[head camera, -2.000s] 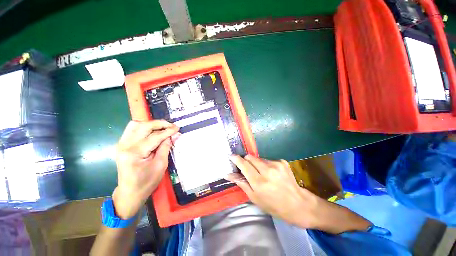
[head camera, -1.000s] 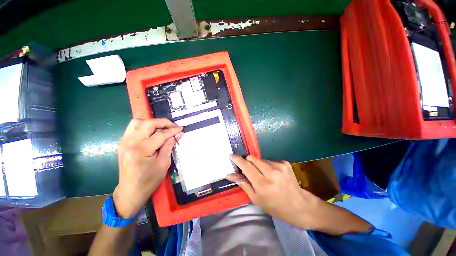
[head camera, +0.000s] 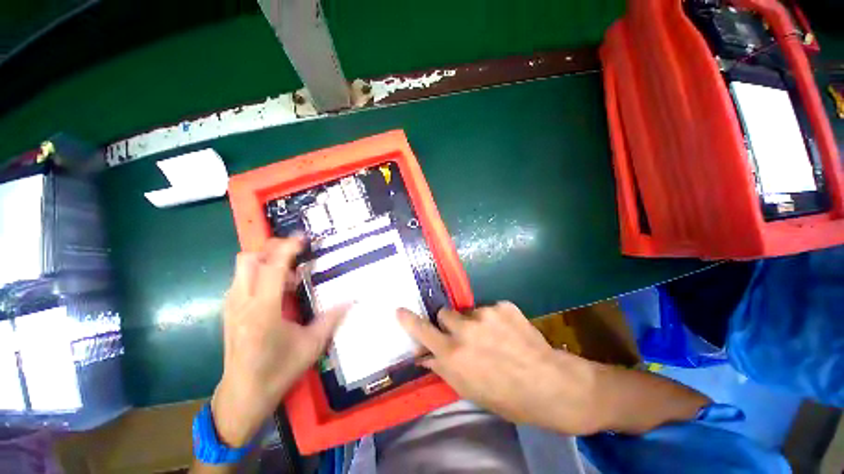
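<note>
The opened tablet (head camera: 430, 278) lies in a red-orange foam frame (head camera: 347, 440) in front of me, slightly tilted. Bare circuit parts show at its top end, with a yellow tape patch (head camera: 387, 173) near the top edge. A white battery (head camera: 370, 315) with a dark strip lies in its middle. My left hand (head camera: 273, 319) is at the tablet's left side, fingers spread, thumb on the battery; nothing is seen held in it. My right hand (head camera: 490, 356) rests over the lower right edge, fingertips on the battery, fingers apart, holding nothing visible.
A curled white backing paper (head camera: 190, 178) lies left of the metal post (head camera: 315, 65). Clear battery trays (head camera: 83, 324) are stacked at left. Stacked foam frames (head camera: 671, 148), with another tablet on top, stand at right. A person's blue sleeve (head camera: 787, 324) is at lower right.
My left hand has opened from its pinch and spread along the tablet's left side. My right fingertips have moved left onto the battery. The view has shifted slightly.
</note>
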